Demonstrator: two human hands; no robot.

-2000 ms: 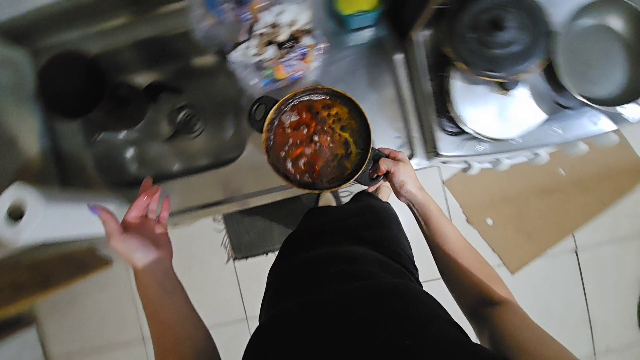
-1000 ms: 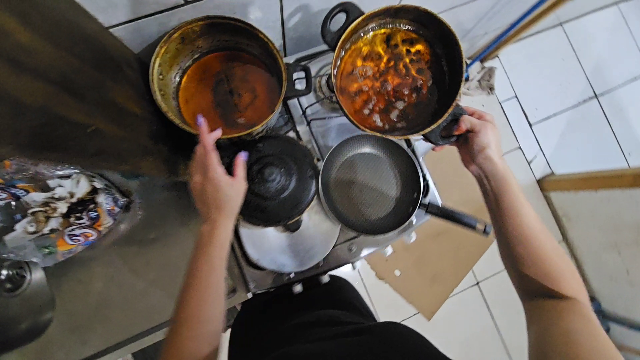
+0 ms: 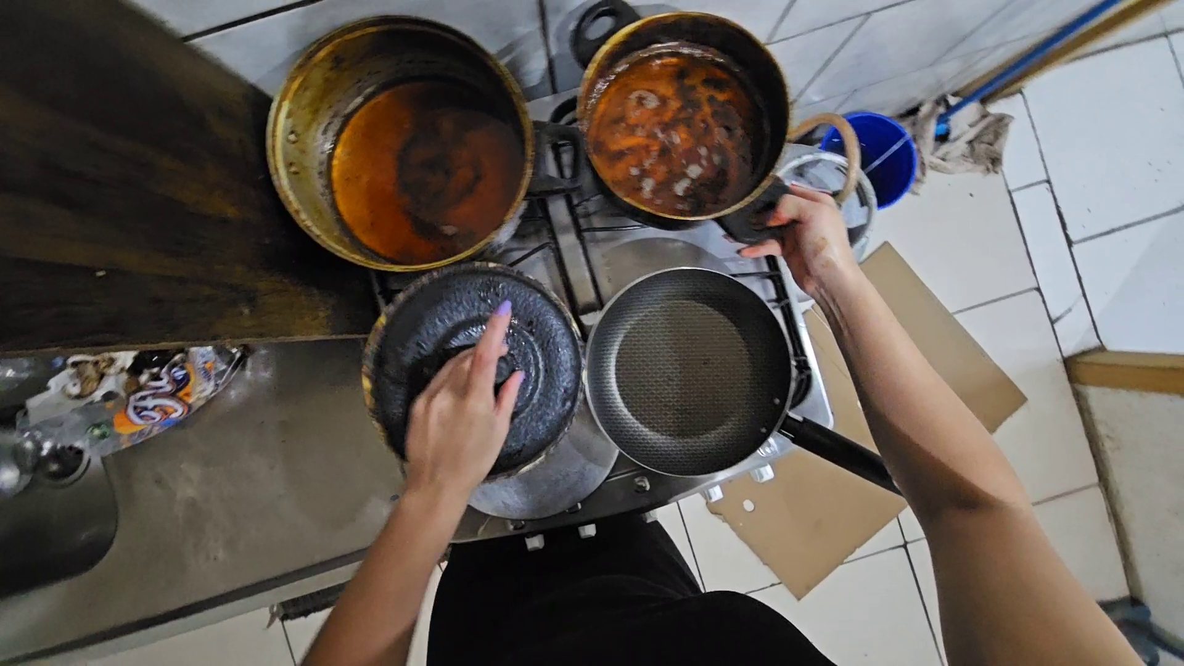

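Observation:
My right hand (image 3: pixel 807 231) grips the black side handle of a pot of reddish-brown liquid (image 3: pixel 680 129) at the back right of the stove. My left hand (image 3: pixel 465 407) lies over a dark round lid (image 3: pixel 546 379) at the front left burner, index finger stretched out; whether it grips the lid's knob is hidden. Behind it stands a larger pot (image 3: pixel 425 176) with orange-brown liquid. A black non-stick frying pan (image 3: pixel 689 370) sits at the front right, its handle passing under my right forearm. A flat metal disc (image 3: pixel 555 476) shows partly beneath the lid.
The gas stove (image 3: pixel 597 509) adjoins a metal counter (image 3: pixel 268 481) with a sink and plastic bottles (image 3: pixel 166 398) at left. A dark wooden panel (image 3: pixel 157 213) borders the big pot. Cardboard (image 3: pixel 805 518), a blue bucket (image 3: pixel 871 157) and a rag (image 3: pixel 967 139) are on the tiled floor at right.
The view has swung from the sink to the stove. My right hand has carried the pot from beside the sink to the back right of the stove. My left hand has come down over the lid.

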